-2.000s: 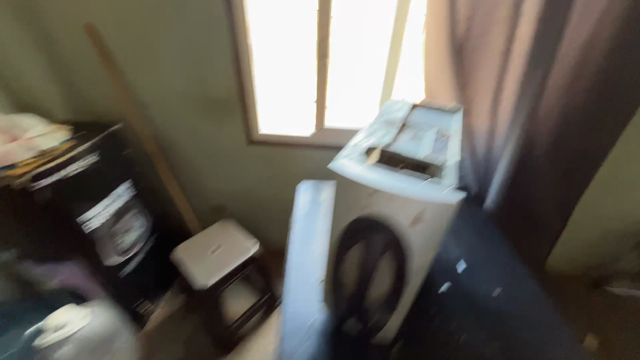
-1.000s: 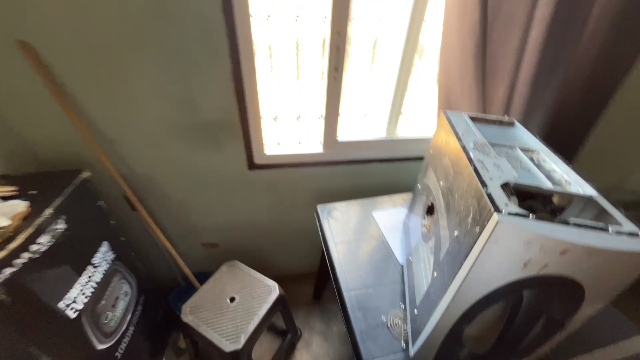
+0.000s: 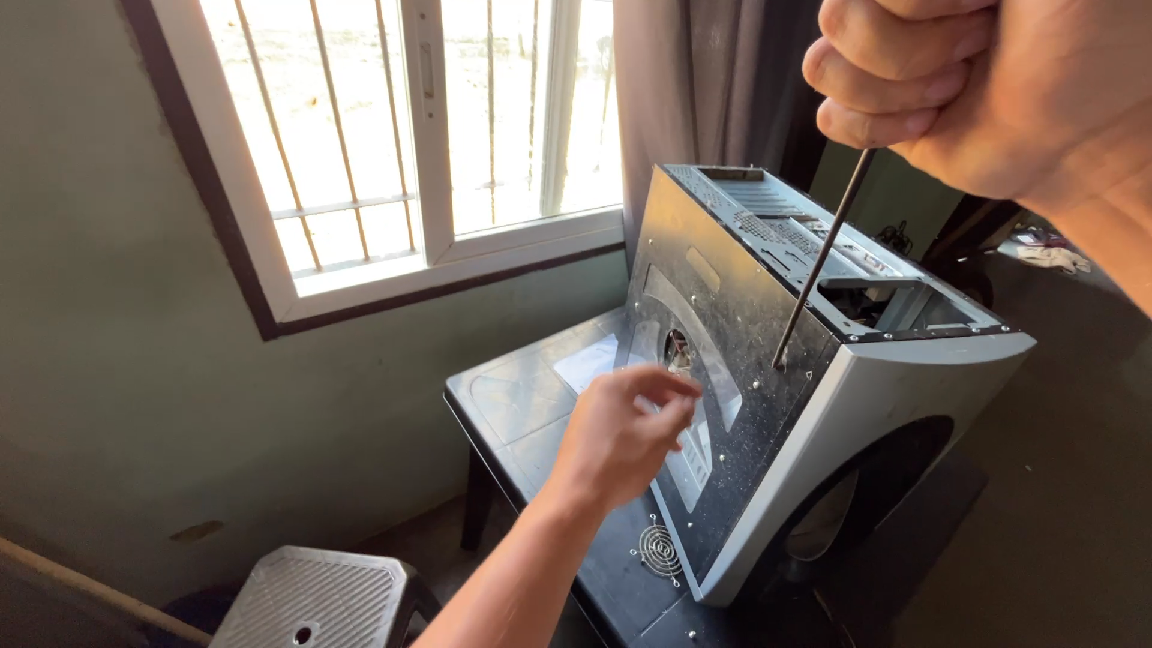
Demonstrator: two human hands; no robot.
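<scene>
A computer case (image 3: 765, 432) with a black side panel stands on a dark plastic table (image 3: 504, 405). My right hand (image 3: 927, 81), at the upper right, is closed around a screwdriver, its handle hidden in the fist. The long metal shaft of the screwdriver (image 3: 823, 256) slants down, and its tip meets the side panel near the front edge. In front of the panel's round opening is my left hand (image 3: 634, 418), fingers curled, thumb and forefinger close together; whether something small is between them cannot be told. A round wire fan grille (image 3: 660, 550) lies on the table below the panel.
A white paper (image 3: 585, 362) lies on the table behind my left hand. At the lower left stands a plastic stool (image 3: 310, 598), with a wooden pole (image 3: 99, 589) beside it. Beyond the table are a barred window (image 3: 432, 135) and a curtain (image 3: 670, 99).
Both hands have come into view at the case, the right one with a screwdriver. Neither hand shows in the earlier frames. The view has shifted toward the case.
</scene>
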